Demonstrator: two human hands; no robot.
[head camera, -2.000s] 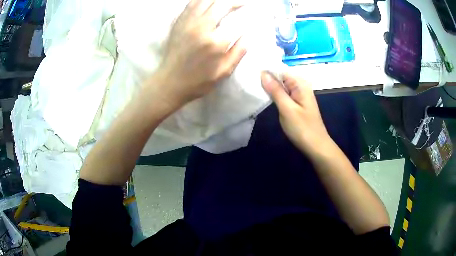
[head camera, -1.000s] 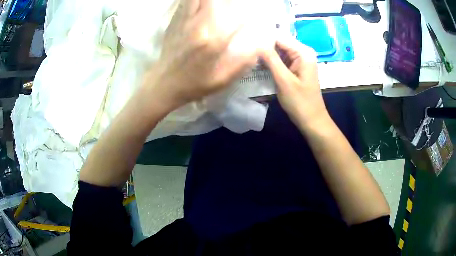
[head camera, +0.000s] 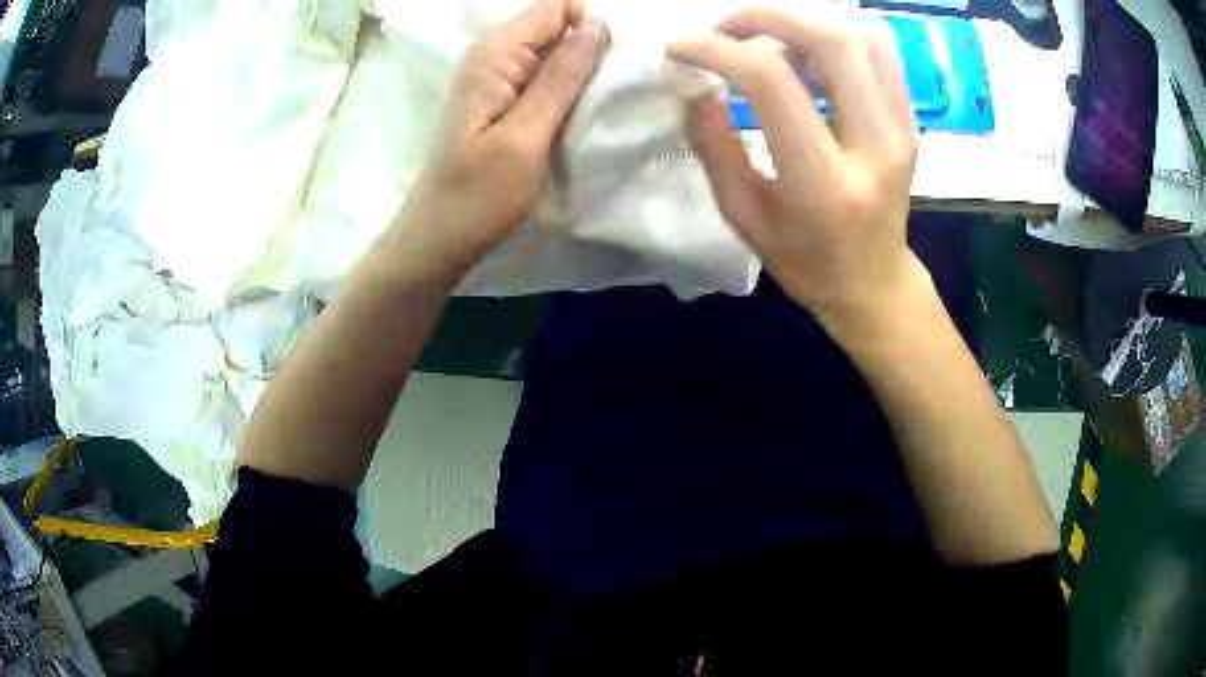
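White cloth (head camera: 648, 172) lies over the front of the table and hangs a little past its edge, between my hands. My left hand (head camera: 509, 126) pinches the cloth between thumb and fingers near the top of the view. My right hand (head camera: 827, 165) is just right of the cloth, its thumb and fingers apart, with nothing seen between them. Whether its fingertips touch the cloth is hard to tell. A larger heap of cream-white cloth (head camera: 199, 172) hangs down at the left.
Behind my right hand is a blue plate (head camera: 959, 79) on the white table. A dark phone (head camera: 1114, 113) and a thin green tool (head camera: 1186, 113) lie at the right. A yellow bar (head camera: 126, 533) is at the lower left, a cardboard box (head camera: 1169, 410) at the lower right.
My left hand has closed on the cloth. My right hand has opened from its pinch and turned its back upward. The whole view has shifted, with the table now higher in it.
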